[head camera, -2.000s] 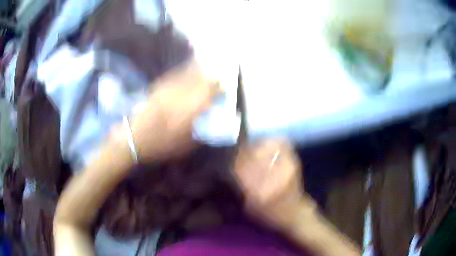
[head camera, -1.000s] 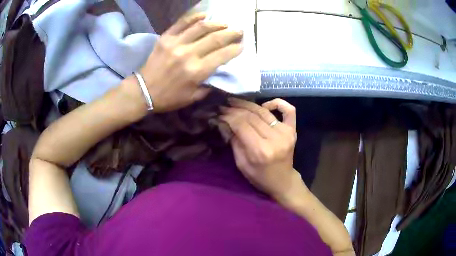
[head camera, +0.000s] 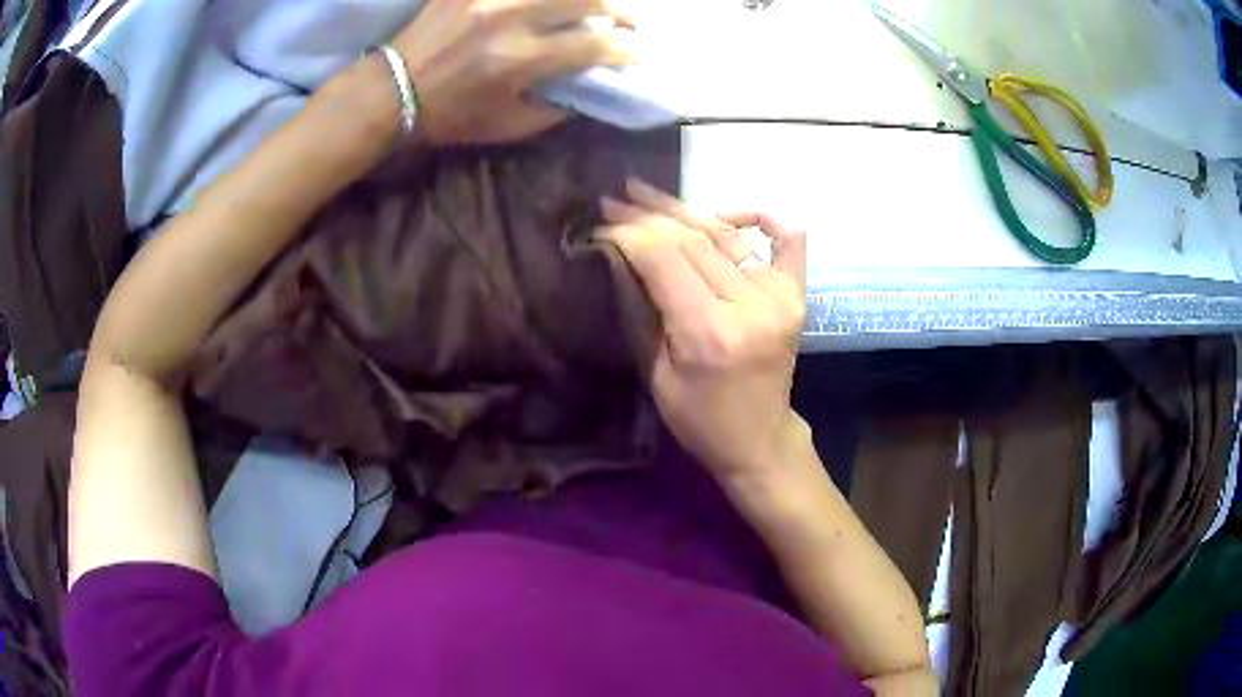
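Observation:
A thin, shiny brown lining (head camera: 450, 272) lies crumpled over the table's front edge and onto the lap. The pale grey-white interfaced side of the garment (head camera: 191, 82) shows at the upper left. My left hand (head camera: 511, 61) lies on the pale fabric at the top, fingers bent over its folded edge; whether it grips is unclear. My right hand (head camera: 708, 306) pinches the raw edge of the brown lining between its fingertips, over the front edge of the table.
Scissors (head camera: 1042, 170) with green and yellow handles lie on the white table (head camera: 845, 191) at the right. A measuring tape (head camera: 981, 313) runs along its front edge. Brown cut panels (head camera: 1028, 531) with pale edges hang below right. A pale grey piece (head camera: 279, 524) lies at the lower left.
The left hand and pale fabric have moved up and away from me in the picture. More brown lining is spread out below it. The right hand still holds the lining edge.

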